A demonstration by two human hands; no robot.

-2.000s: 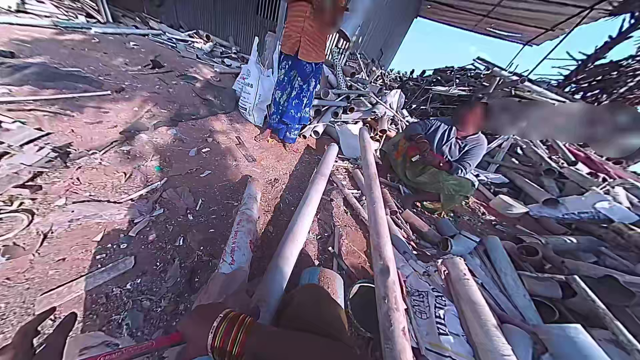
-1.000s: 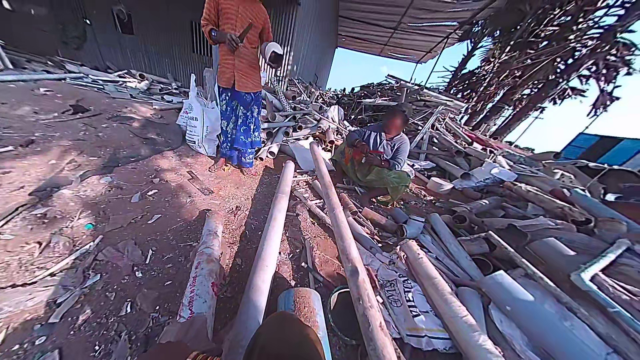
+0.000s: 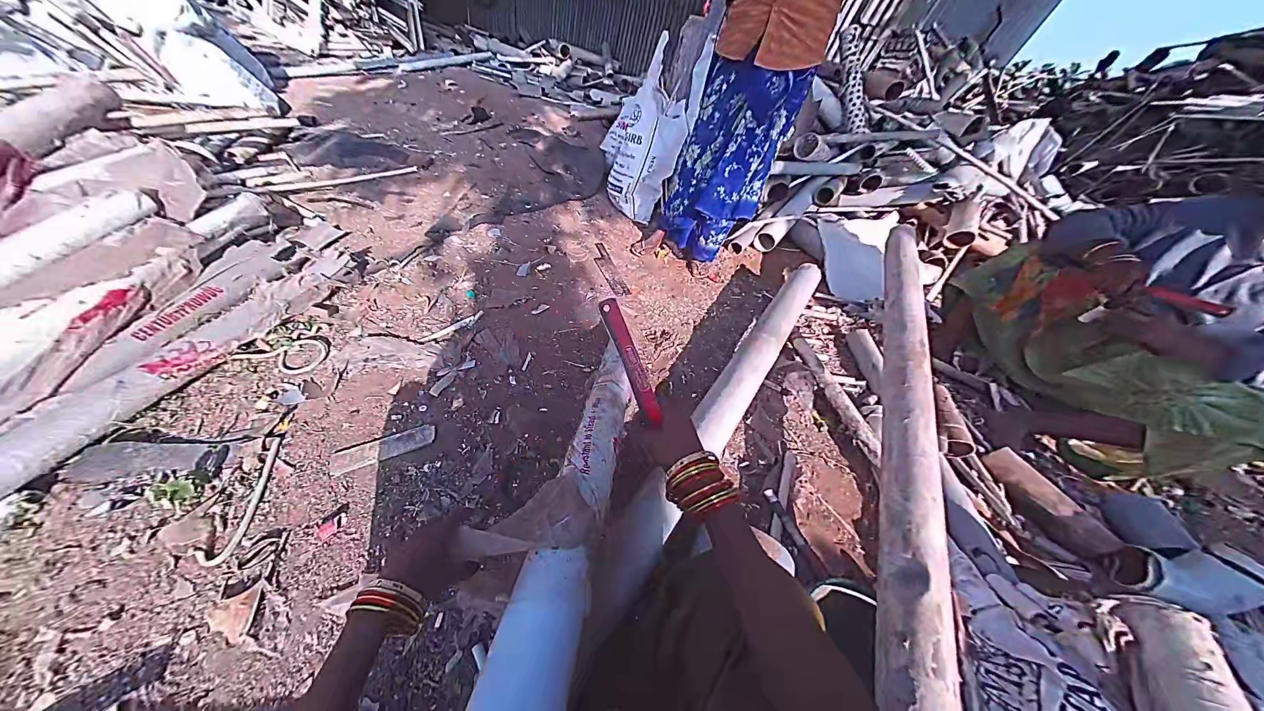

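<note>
My right hand [image 3: 664, 434] is closed on the lower end of a red hacksaw frame or similar red tool [image 3: 629, 360], which points up and away. My left hand [image 3: 430, 555], lower left, grips a loose flap of thin plastic wrapping [image 3: 553, 513]. That wrapping runs around a white pipe [image 3: 538, 627], which lies lengthwise; its far part stays covered and bears red writing, while the near part is bare. Right beside it slants another long white pipe [image 3: 755, 360], passing under my right forearm. Bangles circle both my wrists.
A long weathered pole [image 3: 910, 474] lies to the right. Wrapped pipes [image 3: 118, 395] are piled at left. A person in a blue patterned skirt [image 3: 736, 148] stands ahead by a white sack [image 3: 647, 148]; another person [image 3: 1116, 336] sits at right, near heaped pipes [image 3: 1066, 504].
Both my hands have come into view over the wrapped pipe, which now shows a bare white near part. The view has swung down and left.
</note>
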